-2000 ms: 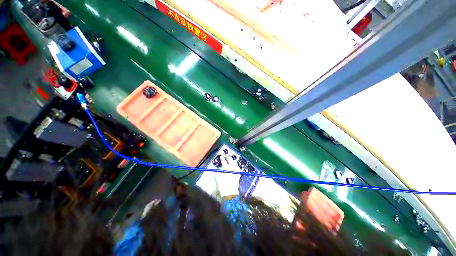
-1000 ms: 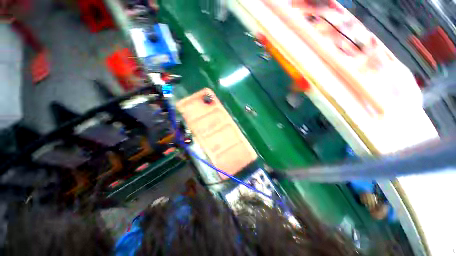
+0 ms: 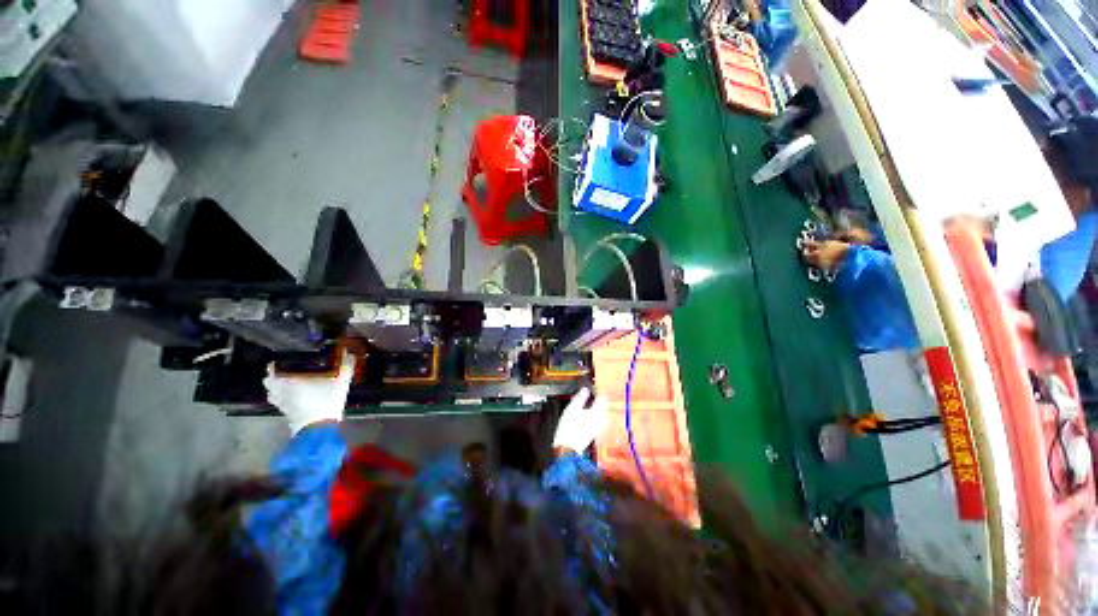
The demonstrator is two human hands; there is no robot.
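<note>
The long black multi-station press (image 3: 409, 295) lies across the view in front of me, with upright black fins, silver blocks and orange-brown lower parts. My left hand (image 3: 311, 395), white-gloved, is at a lower station toward the press's left end; whether it holds anything is hidden. My right hand (image 3: 582, 424), white-gloved, is just below the press's right end, beside the left edge of the salmon-orange parts tray (image 3: 660, 415). No part shows clearly in its fingers.
A blue air hose (image 3: 631, 421) crosses the tray. A blue-and-white bench device (image 3: 617, 181) stands beyond on the green bench (image 3: 722, 313). A red stool (image 3: 508, 181) is on the floor behind the press. Another person's hand (image 3: 828, 253) works across the bench at right.
The view has swung left toward the press, and the heated plates and grey post have left it. Both gloved hands have come into clear view at the press.
</note>
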